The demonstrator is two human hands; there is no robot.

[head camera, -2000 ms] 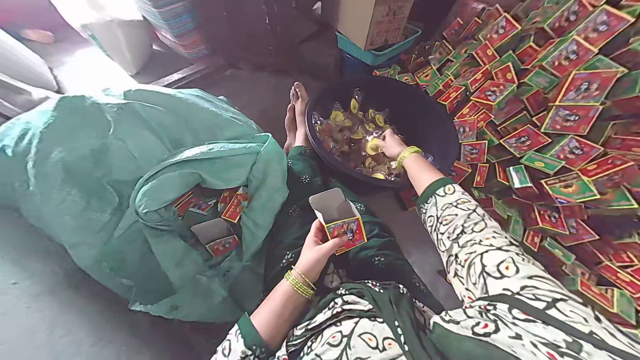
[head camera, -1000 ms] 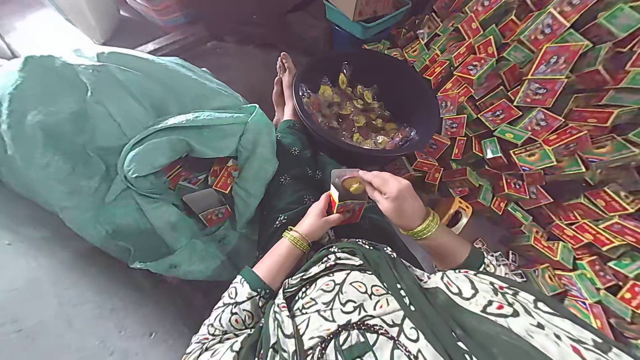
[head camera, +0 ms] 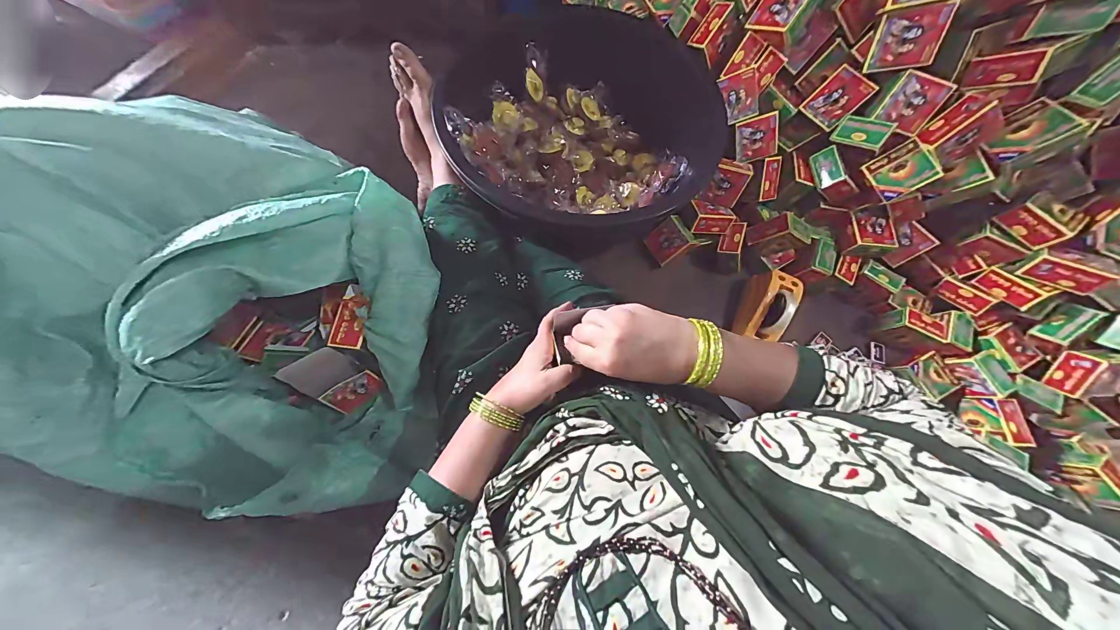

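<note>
Over my lap, my left hand (head camera: 540, 363) holds a small cardboard box (head camera: 573, 325), its grey flap showing between my hands. My right hand (head camera: 623, 341) is closed over the box's opening, with fingers bent against the flap; whatever is inside is hidden. Beyond my knees stands a dark plastic tub (head camera: 691, 96) with clear-wrapped packets (head camera: 569, 149) that show yellow pieces. At the left, a green fabric sack (head camera: 219, 227) lies with its mouth rolled back, and several printed boxes (head camera: 347, 322) show inside it.
A large heap of red and green printed boxes (head camera: 910, 105) spreads over the right side. Near my right forearm lies an orange roll-like object (head camera: 768, 304), possibly a tape dispenser. My bare feet (head camera: 416, 114) rest beside the tub. Grey floor (head camera: 131, 560) shows at the lower left.
My right hand was in the tub, then came back to the box with a yellow-centred packet at its opening. Now that packet is out of sight and the hand covers the box.
</note>
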